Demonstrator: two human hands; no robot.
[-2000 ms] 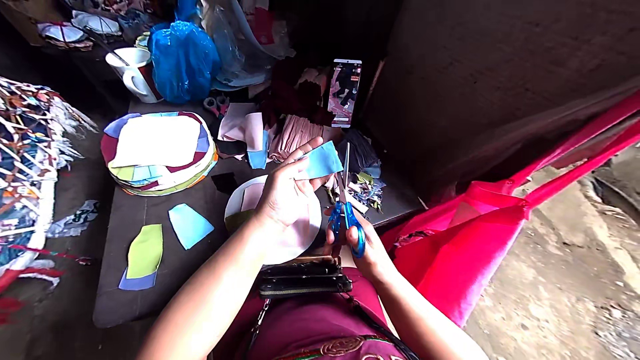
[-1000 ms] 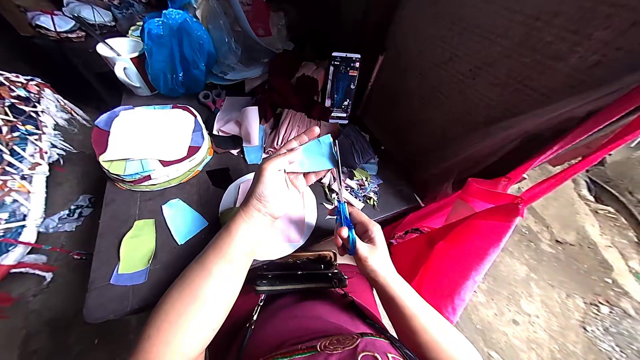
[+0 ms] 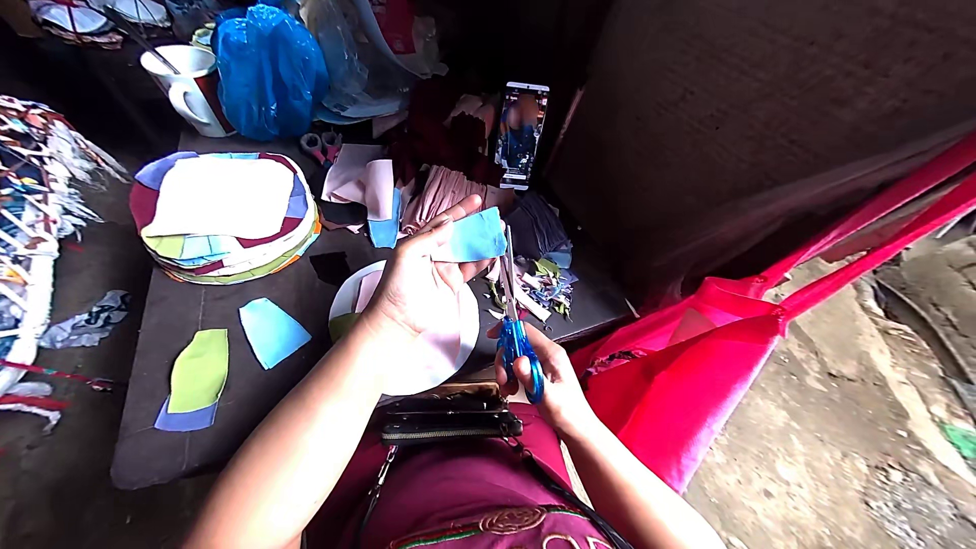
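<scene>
My left hand (image 3: 415, 286) holds a light blue fabric piece (image 3: 476, 236) by its left part, palm up. In my right hand (image 3: 545, 374) are blue-handled scissors (image 3: 509, 282), their blades pointing up along the right edge of that piece. Beneath my left hand lies a round white fabric disc (image 3: 450, 351) with pink and green patches. To the left on the dark table are another light blue piece (image 3: 273, 333) and a green piece (image 3: 200, 371) overlapping a purple-blue one (image 3: 187, 415). A stack of round patchwork fabric (image 3: 225, 206) sits behind them.
Small fabric scraps (image 3: 549, 286) and folded pink strips (image 3: 450, 194) lie beyond my hands. A phone (image 3: 522, 137) stands upright behind. A mug (image 3: 187, 88), a blue plastic bag (image 3: 271, 72) and other scissors (image 3: 320, 145) are at the back. Bright pink cloth (image 3: 671, 374) hangs on the right.
The blades were spread apart from the blue piece two seconds ago; now they lie close along its right edge. My left hand keeps hold of the piece.
</scene>
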